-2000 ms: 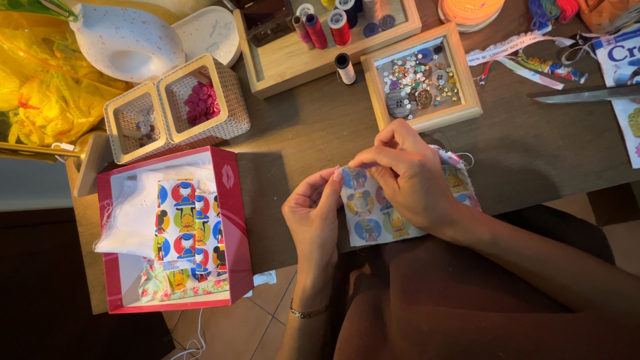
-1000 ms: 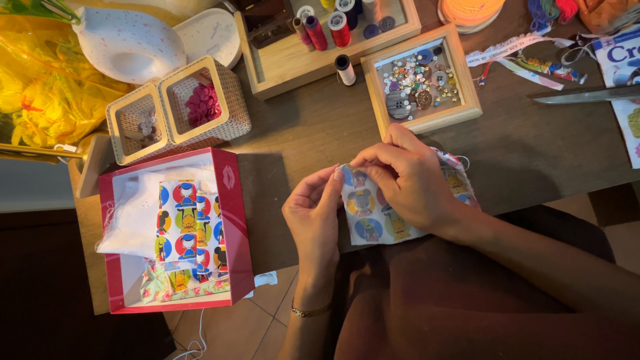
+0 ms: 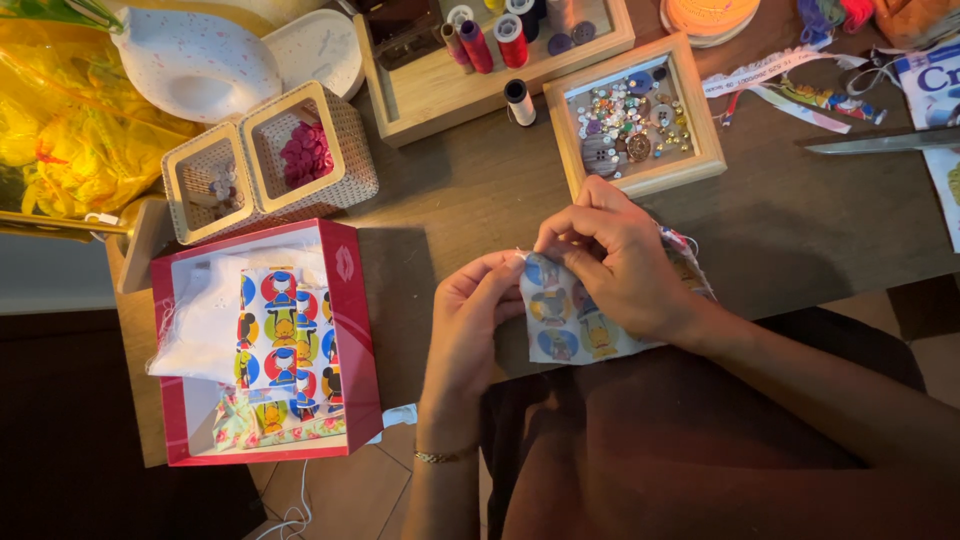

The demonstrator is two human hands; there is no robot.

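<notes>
A piece of cartoon-print fabric (image 3: 559, 319), its paler side up, lies at the table's front edge between both hands. My left hand (image 3: 476, 315) pinches its upper left corner between thumb and forefinger. Close beside it, my right hand (image 3: 619, 259) pinches the top edge with thumb and fingers and covers part of the cloth. Whether a needle or pin is between the fingertips cannot be told. Loose threads and a brighter printed edge show right of my right hand. Just above that hand stands a wooden tray of buttons and beads (image 3: 566, 142).
On the left are a red box (image 3: 367, 337) of folded fabrics and two woven baskets (image 3: 352, 150) with buttons. A dark thread spool (image 3: 519, 103) stands beside a wooden organizer (image 3: 450, 112) holding more spools. Fabric strips (image 3: 795, 67) and a blade (image 3: 885, 142) lie at right.
</notes>
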